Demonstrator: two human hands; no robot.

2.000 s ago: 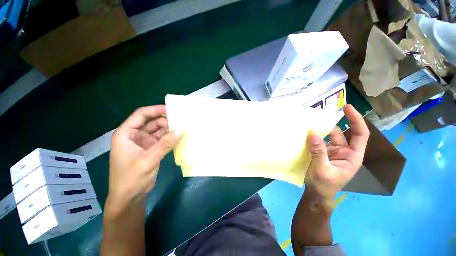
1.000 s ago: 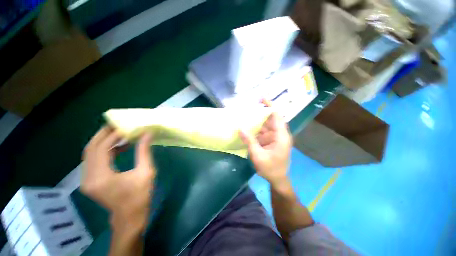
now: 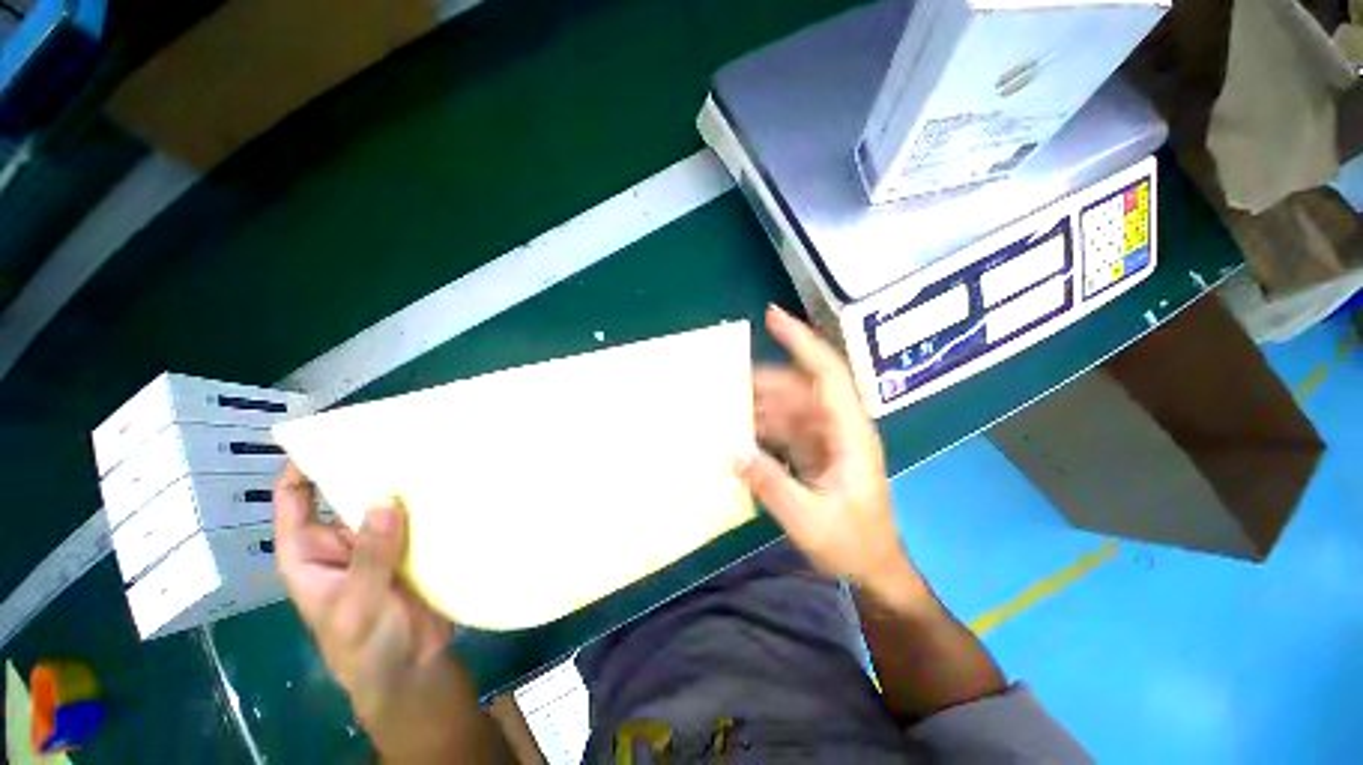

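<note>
A pale yellow label sheet [image 3: 553, 471] is held up between my two hands above the green bench, its lower edge curved. My left hand [image 3: 359, 583] grips its left side, thumb in front. My right hand [image 3: 822, 456] holds its right edge between thumb and fingers. No sticker can be made out on the sheet. A white retail box [image 3: 994, 97] stands on the pan of the digital bench scale [image 3: 972, 314] at right. Several white retail boxes [image 3: 202, 501] are stacked at left, beside my left hand.
An orange and blue ring shape [image 3: 65, 707] lies at bottom left. An open brown carton [image 3: 1181, 419] is below the bench at right. Crumpled brown paper [image 3: 1271, 120] is right of the scale. Brown cardboard [image 3: 269, 67] lies at upper left. White boxes show partly below the bench edge.
The sheet, bunched a second ago, is spread out again with its broad face showing. The view has shifted, so the scale looks larger and the orange and blue ring shape shows.
</note>
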